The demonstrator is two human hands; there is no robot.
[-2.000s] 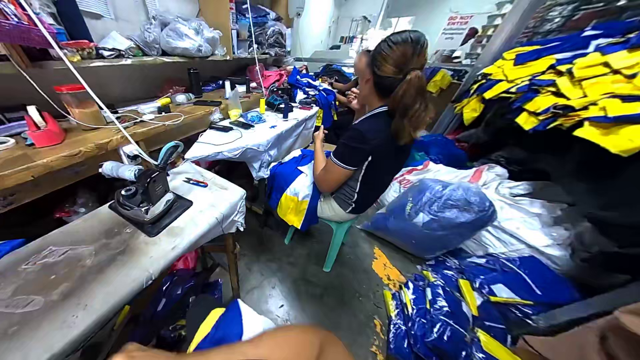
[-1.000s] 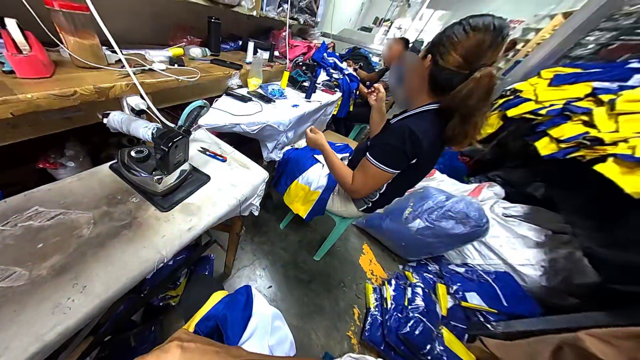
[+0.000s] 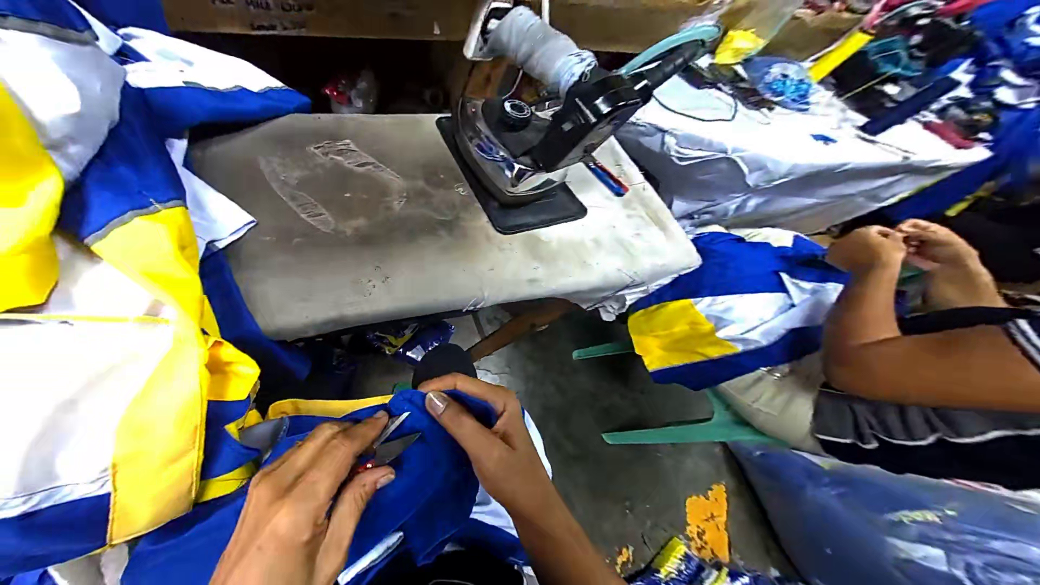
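Note:
Small thread snips [image 3: 393,445] with red on the handle are in my left hand [image 3: 305,496], their two blades apart over blue cloth. My right hand [image 3: 479,431] pinches the edge of that blue garment [image 3: 431,479] between thumb and fingers, just right of the blade tips. The garment lies across my lap, with a yellow band [image 3: 325,406] along its upper side. At my left a heap of blue, yellow and white garments [image 3: 154,325] rises beside the hands and partly covers the board's left end.
A padded ironing table [image 3: 366,260] stands ahead, bearing an electric iron [image 3: 520,146] on a black mat, a thread cone [image 3: 540,49] and a pen-like tool [image 3: 607,179]. At right a seated person [image 3: 918,349] has a blue, white and yellow garment [image 3: 731,309] on the lap. Plastic-wrapped bundles lie below.
The view has swung left and down. My two hands, the snips and the heap of garments at left now show; earlier only part of an arm or hand was at the bottom edge.

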